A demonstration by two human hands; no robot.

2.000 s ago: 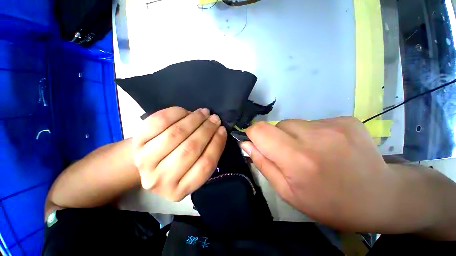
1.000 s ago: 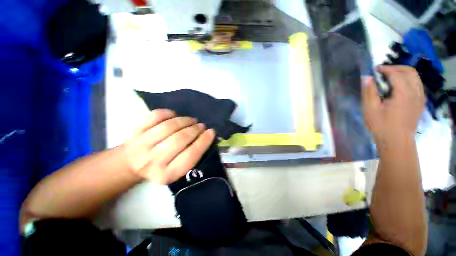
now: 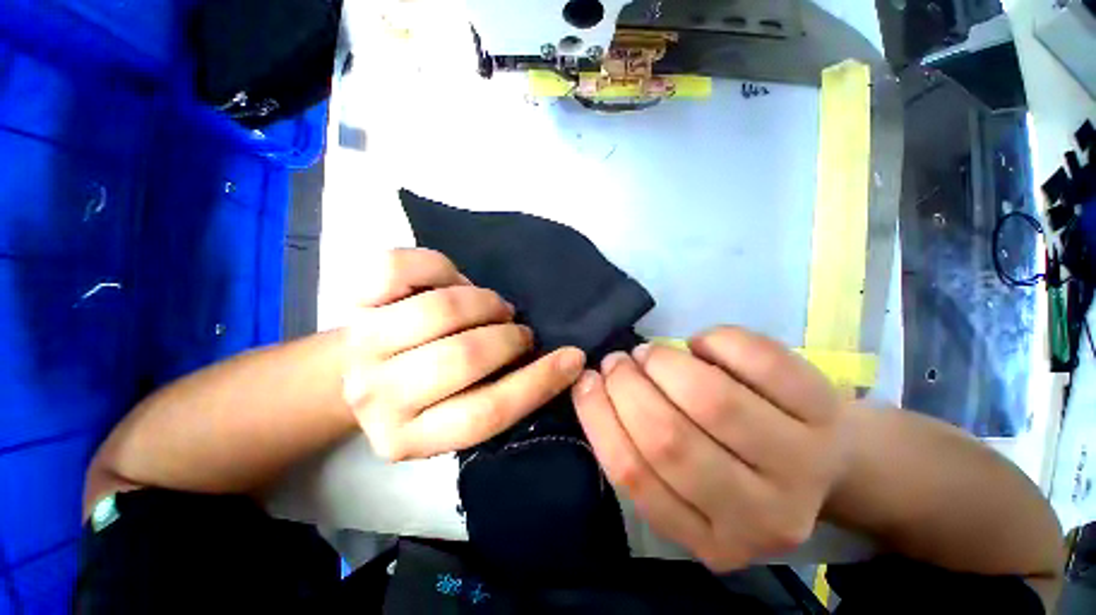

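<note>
A black fabric flap (image 3: 529, 258) fans out over the pale plate, its point toward the upper left. A black pouch piece (image 3: 537, 499) with a light curved seam hangs toward me below the hands, at the table's front edge. My left hand (image 3: 451, 360) grips the fabric from the left. My right hand (image 3: 709, 445) pinches it from the right, fingertips touching the left ones where flap and pouch piece meet. What lies between the fingertips is hidden.
The sewing machine head (image 3: 529, 30) and brass-coloured clamp (image 3: 629, 70) stand at the back. Yellow tape (image 3: 841, 204) edges the plate (image 3: 721, 192). Blue crates (image 3: 144, 240) with black pieces stand left. Green-handled snips (image 3: 1058, 318) lie far right.
My right hand was out at the far right with a dark tool a second ago. It is back at the fabric beside my left hand, and the green-handled snips lie at the right.
</note>
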